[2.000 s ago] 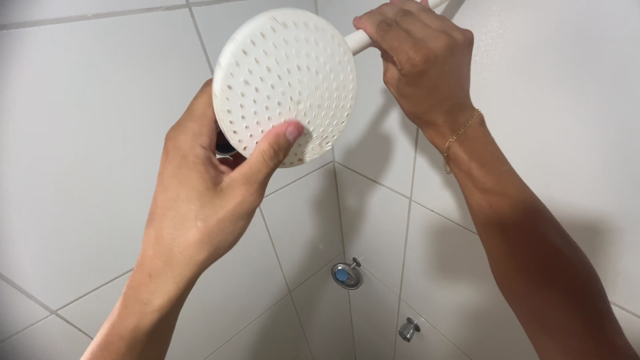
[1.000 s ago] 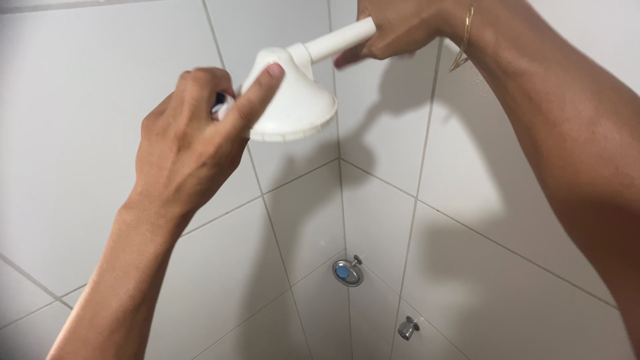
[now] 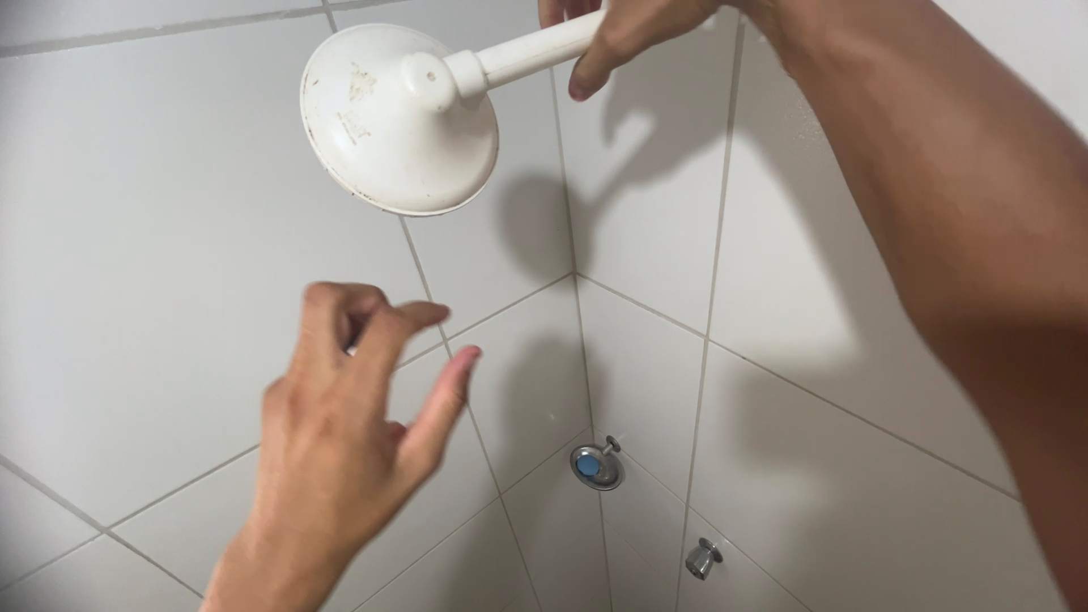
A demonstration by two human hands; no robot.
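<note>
A white plastic shower head [image 3: 382, 127], its back turned towards me, is joined to a white shower arm pipe [image 3: 540, 53]. At the top edge, my right hand [image 3: 637, 38] has its thumb and fingers around the pipe; the pipe's far end is hidden. Below the shower head and apart from it is my left hand [image 3: 348, 408], with thumb and index finger spread. Its other fingers are curled over a small object [image 3: 351, 349], of which only a pale and dark bit shows; what it is I cannot tell.
White tiled walls [image 3: 170, 255] meet in a corner behind the hands. Low in that corner sits a round metal fixture [image 3: 597, 467] with a blue centre, beside a small metal knob [image 3: 612, 444]. A chrome tap handle [image 3: 703, 559] projects from the right wall.
My left hand has let go of the shower head and moved down. The shower head has turned from its perforated face to its back.
</note>
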